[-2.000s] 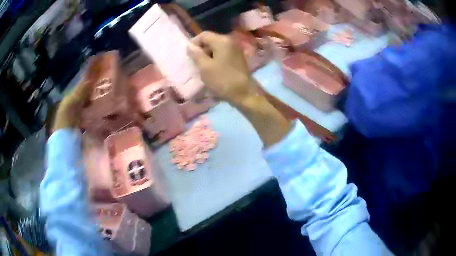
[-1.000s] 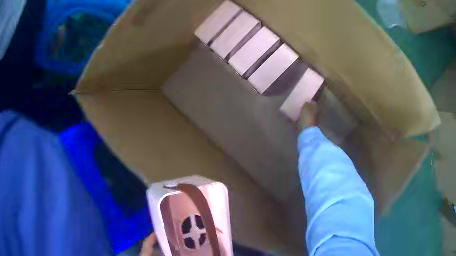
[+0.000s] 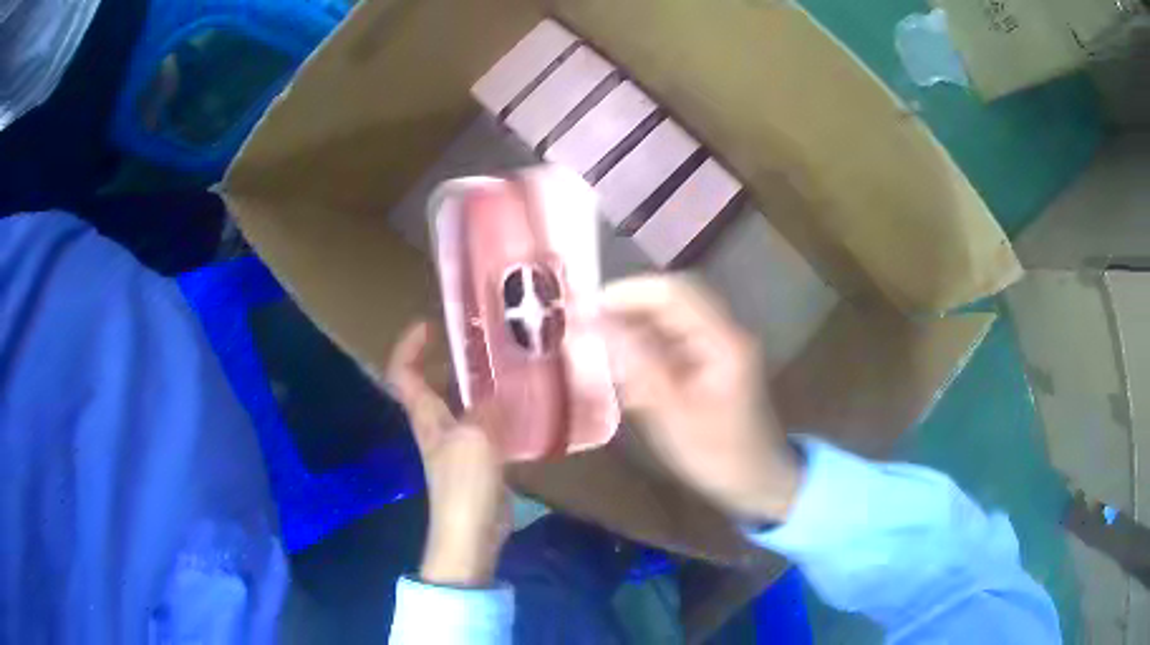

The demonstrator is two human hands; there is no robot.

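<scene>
A pale pink housing with a brown strap running along its opening is held above the open carton. Its open side faces me and shows the round dark cut-out in its floor. My left hand holds it from below at the lower left, thumb apart. My right hand, blurred, is at its right side, fingers at the wall; whether they grip it is hard to tell. Several finished pink shells stand side by side in a row along the carton's far wall, with dark gaps between them.
A person in blue clothing is close on my left. Blue plastic stools stand beside the carton at the left. More cardboard lies on the green floor at the right. A clear plastic bag shows at the top left corner.
My right hand has let go of the shell in the carton, which now stands against the row, and has come back beside the held housing. My left hand has raised the housing over the carton.
</scene>
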